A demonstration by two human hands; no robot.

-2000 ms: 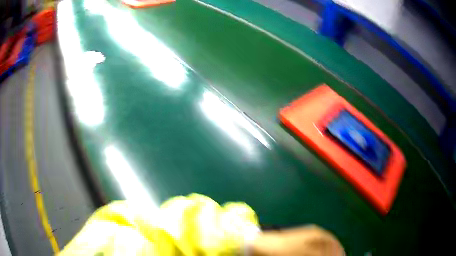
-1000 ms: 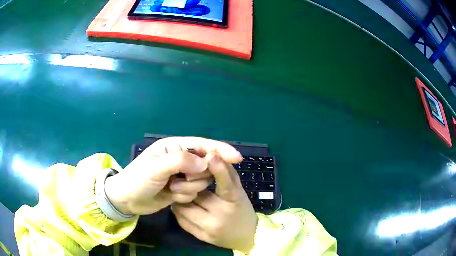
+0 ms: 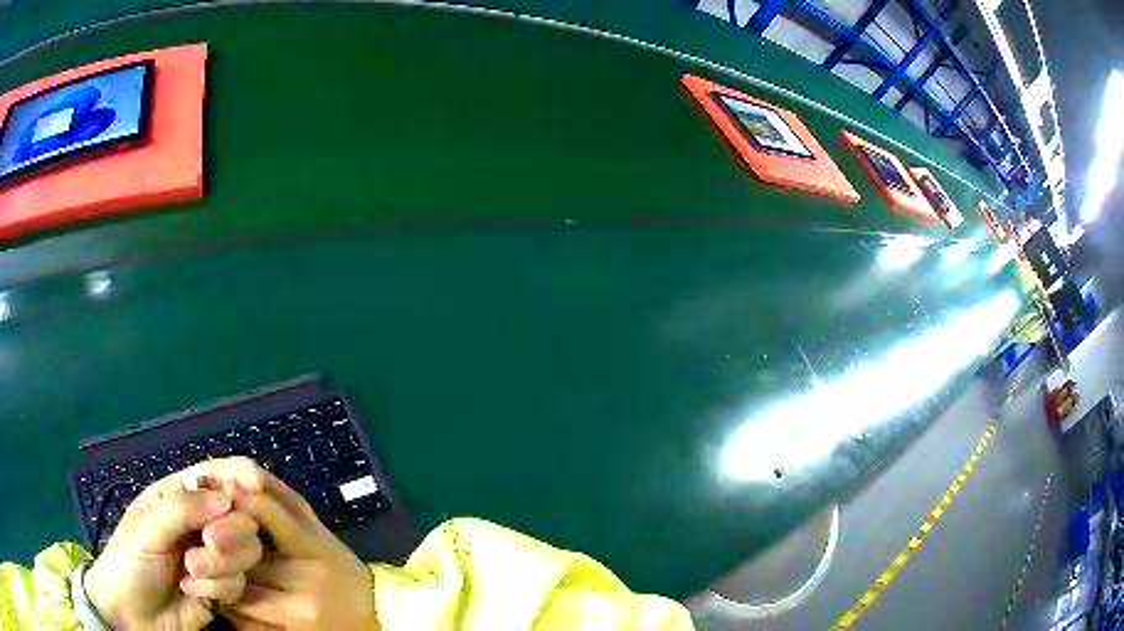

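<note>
A black keyboard [image 3: 314, 444] with a small white sticker lies at the lower left. My left hand [image 3: 158, 555] is curled above its near part, with a pale band at the wrist. My right hand [image 3: 302, 573] meets it, and the fingertips of both touch. A thin dark cord [image 3: 104, 503] shows beside my left hand. Whether the fingers hold a small thing is hidden. A lit tablet [image 3: 77, 120] with blue swirl wallpaper and a small white box lies on an orange-red pad [image 3: 179, 142] at the upper left, cut off by the edge.
More tablets on orange-red pads [image 3: 820, 183] line the far side of the green bench [image 3: 530, 333] towards the right. Blue racking [image 3: 906, 62] stands beyond. Grey floor with a yellow line [image 3: 924, 530] lies at lower right. Bright glare crosses the bench's right part.
Since one second ago the view has turned right, so the keyboard, hands and near tablet sit farther left. The hands remain together over the keyboard. Two seconds ago the keyboard was not in view.
</note>
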